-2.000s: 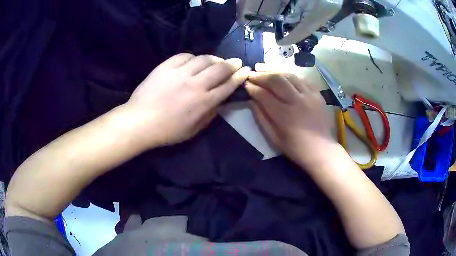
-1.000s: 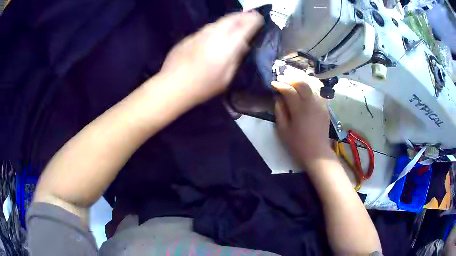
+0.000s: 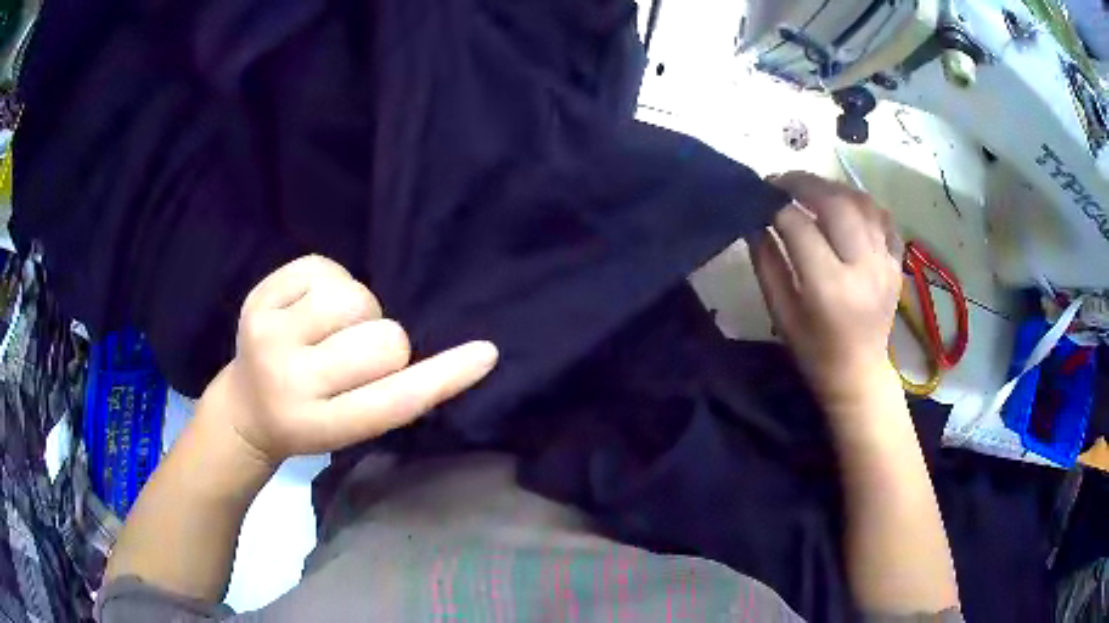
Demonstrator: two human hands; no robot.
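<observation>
A large dark garment (image 3: 511, 231) covers the middle and left of the view and hangs over the wearer's lap. My right hand (image 3: 833, 262) pinches a corner of it and pulls it to a point on the pale machine bed. My left hand (image 3: 335, 365) lies at the left against the cloth, index finger extended and other fingers curled; whether it grips cloth cannot be told. The white sewing machine (image 3: 1022, 158) marked "TYPICAL" stands at upper right. The cloth is away from its head; the needle is not clearly visible.
Scissors with red and yellow handles (image 3: 939, 310) lie right of my right hand, partly hidden by it. A blue tray (image 3: 1056, 402) with a white strip (image 3: 1028, 353) is at far right. A blue plastic basket (image 3: 125, 420) and patterned cloth (image 3: 43, 487) are at left.
The cloth has come away from the machine head and is spread toward the wearer. My left hand has moved down and left from near the head; my right hand has moved slightly right, now holding a corner.
</observation>
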